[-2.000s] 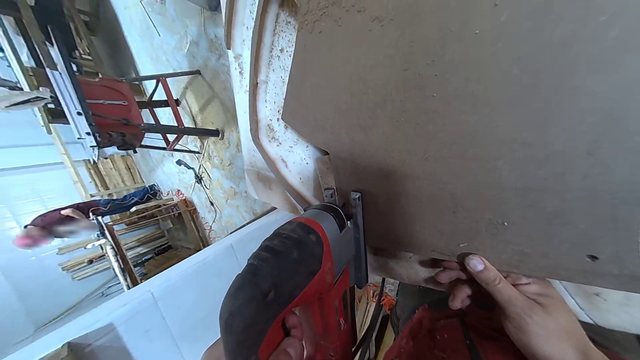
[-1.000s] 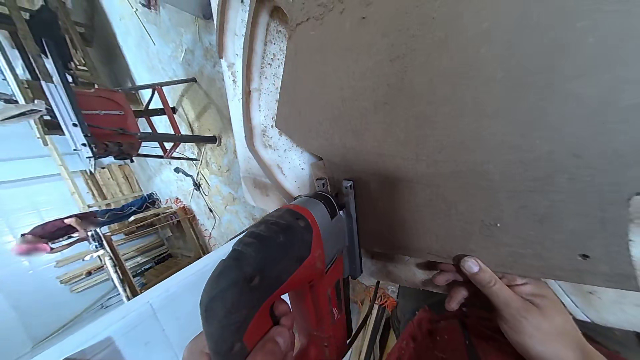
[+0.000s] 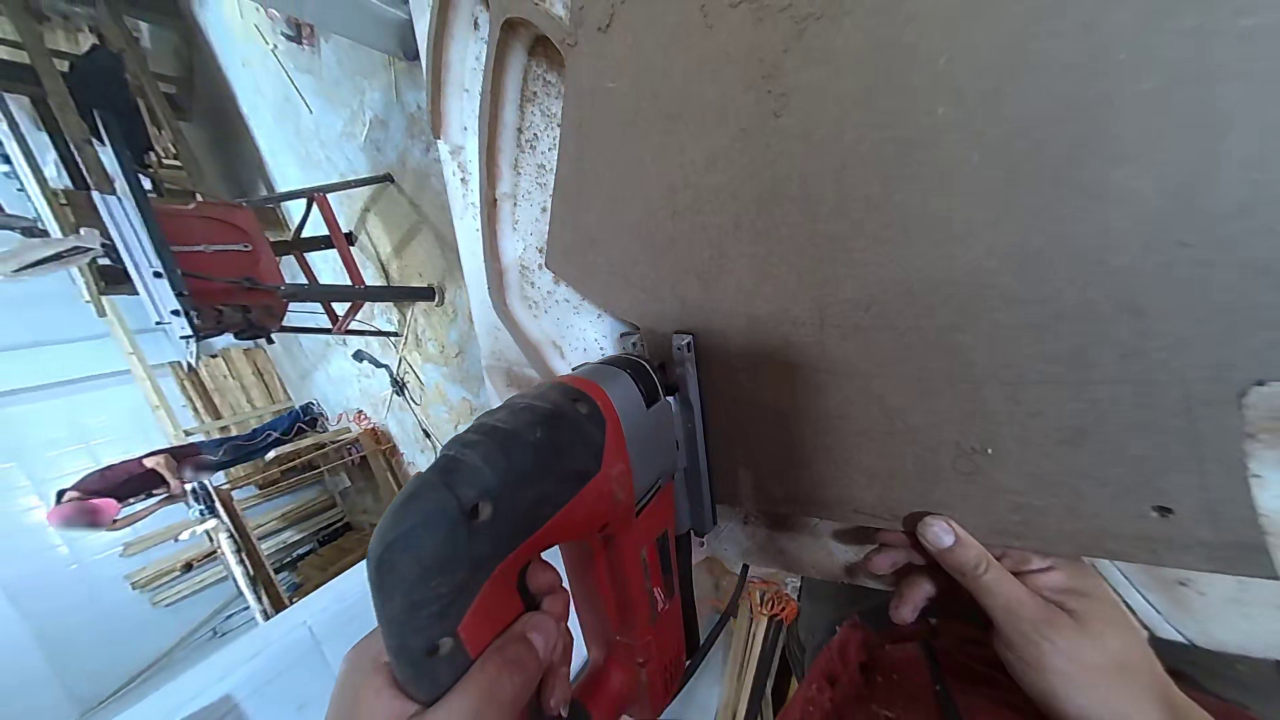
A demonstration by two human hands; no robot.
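Observation:
My left hand (image 3: pixel 500 655) is closed around the handle of a red and black jigsaw (image 3: pixel 505 465), low in the middle of the view. Its metal shoe (image 3: pixel 693 435) stands on edge at the lower left side of a large brown sheet panel (image 3: pixel 920 250); the blade and the cutting point are hidden. My right hand (image 3: pixel 1050 610) is at the panel's lower edge, the thumb on the edge and the fingers curled beneath it. A speckled white moulded piece (image 3: pixel 545 200) shows beside the panel's angled corner. The panel has a small dark hole near its lower right.
The room appears turned sideways. A red stand with black legs (image 3: pixel 225 265) is at left on the stained floor. A person in a pink cap (image 3: pixel 130 485) works behind, near stacked timber strips (image 3: pixel 250 520). A black cable (image 3: pixel 722 625) hangs below the jigsaw, near an orange cord (image 3: pixel 772 600).
The jigsaw in my left hand has moved up along the panel, closer to its angled corner. My right hand keeps its place at the lower edge. The person behind has changed arm position.

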